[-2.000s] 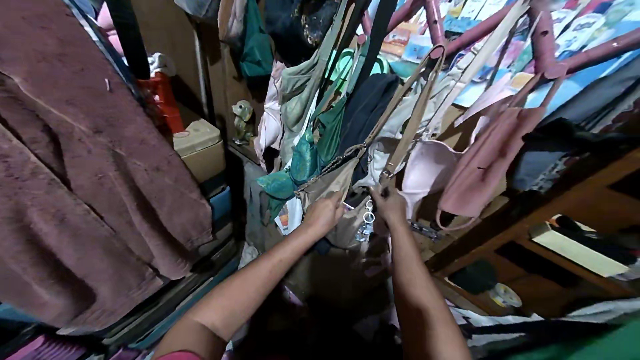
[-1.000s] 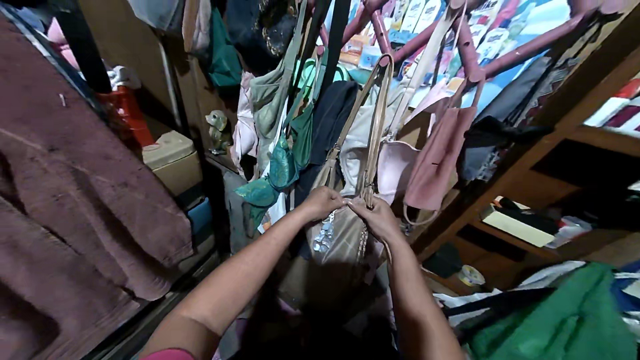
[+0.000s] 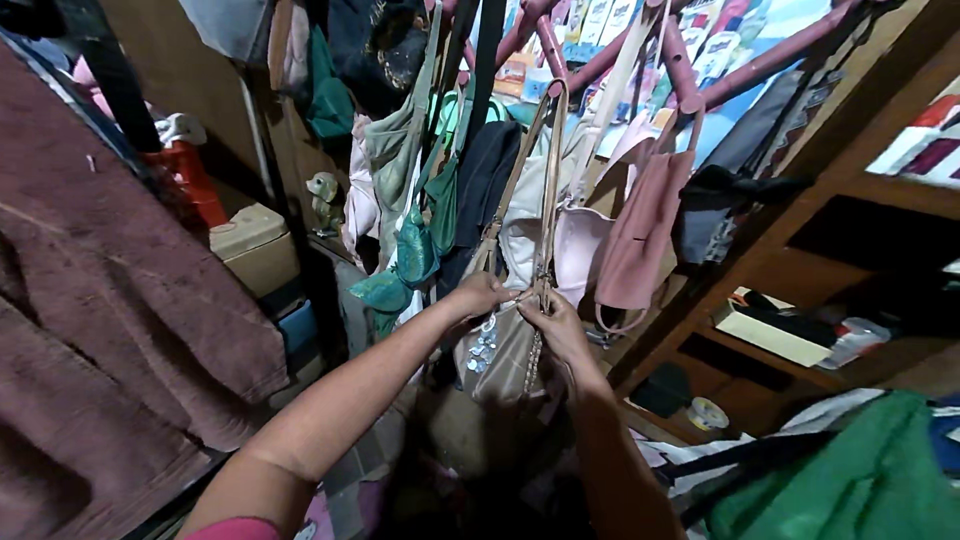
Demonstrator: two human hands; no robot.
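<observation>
A beige handbag point(image 3: 499, 367) hangs by its tan strap point(image 3: 556, 150) from a peg of a pink rack point(image 3: 679, 67). My left hand point(image 3: 482, 294) pinches the bag's top edge on the left side. Close beside it, my right hand point(image 3: 553, 319) grips the top edge near the strap's lower end. A cluster of shiny disc charms point(image 3: 481, 349) dangles on the bag's front, below my left fingers. A chain point(image 3: 533, 364) hangs under my right hand. What lies between the fingertips is too small to tell.
Bras, including a pink one point(image 3: 581, 244), and a dusty-pink pouch point(image 3: 645, 232) hang beside the bag. A maroon cloth point(image 3: 112, 315) drapes at left, near a lidded beige box point(image 3: 255, 251). Wooden shelves point(image 3: 862, 217) stand at right, above a green cloth point(image 3: 847, 472).
Two seconds ago my hands were farther apart on the bag; now they are close together at its top edge. The view has shifted to the right.
</observation>
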